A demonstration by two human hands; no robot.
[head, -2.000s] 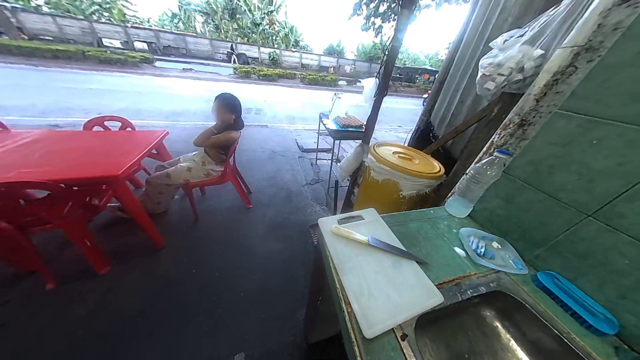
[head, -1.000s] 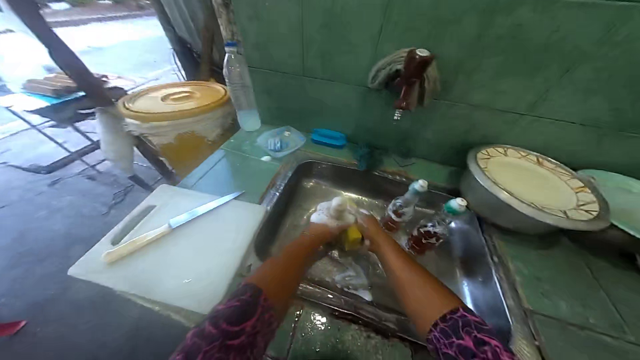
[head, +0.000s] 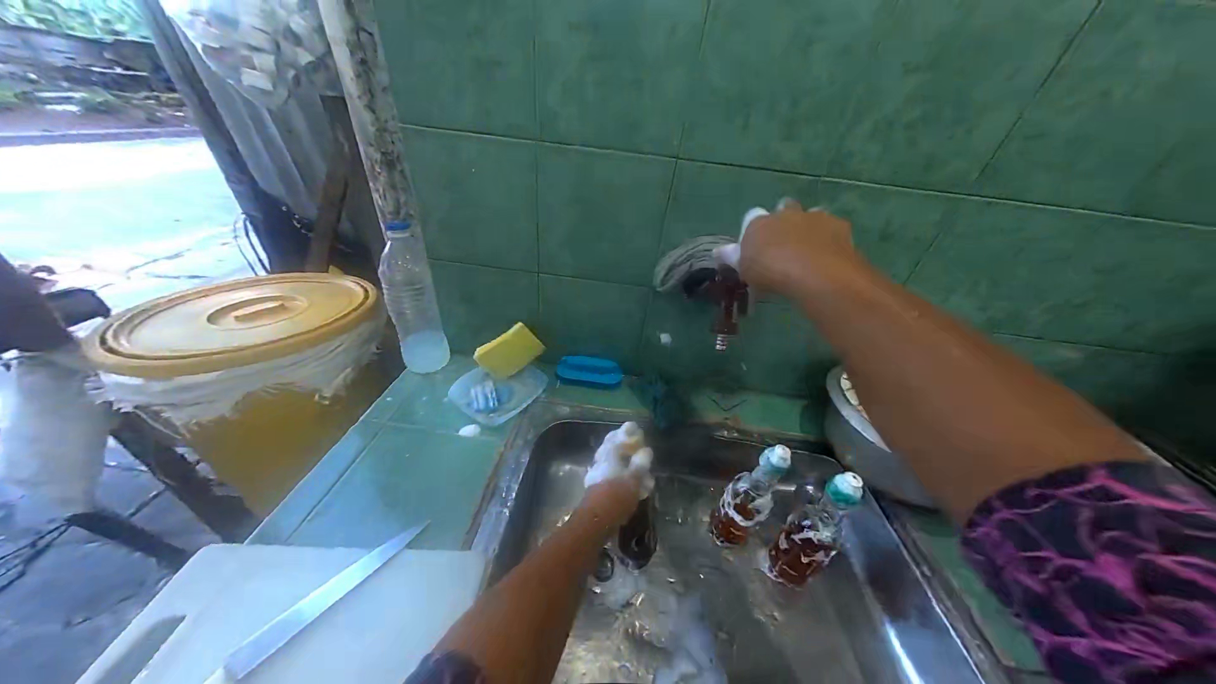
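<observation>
My left hand [head: 619, 472], covered in suds, grips the neck of a dark bottle [head: 638, 535] inside the steel sink [head: 855, 608]. My right hand [head: 793, 249], also sudsy, is raised to the top of the wall faucet [head: 728, 309]; its fingers hide the handle. Two soapy bottles of reddish-brown liquid with pale green caps, one [head: 744, 503] and another [head: 807, 537], stand in the sink's right half. A yellow sponge [head: 510, 350] rests on a small plastic dish [head: 497, 391] with a blue-and-white item in it, behind the sink's left corner.
A white cutting board [head: 380, 608] with a knife [head: 313, 608] lies left of the sink. Behind are a blue brush [head: 589, 371] and a plastic bottle [head: 411, 299]. A lidded yellow bucket [head: 275, 418] stands at left, a metal basin [head: 869, 446] at right. Green tiles [head: 608, 209] form the wall.
My right hand has risen from the sink to the faucet. The yellow sponge, between my hands a second ago, now lies on the dish. My left hand is still over the sink. The view has swung strongly.
</observation>
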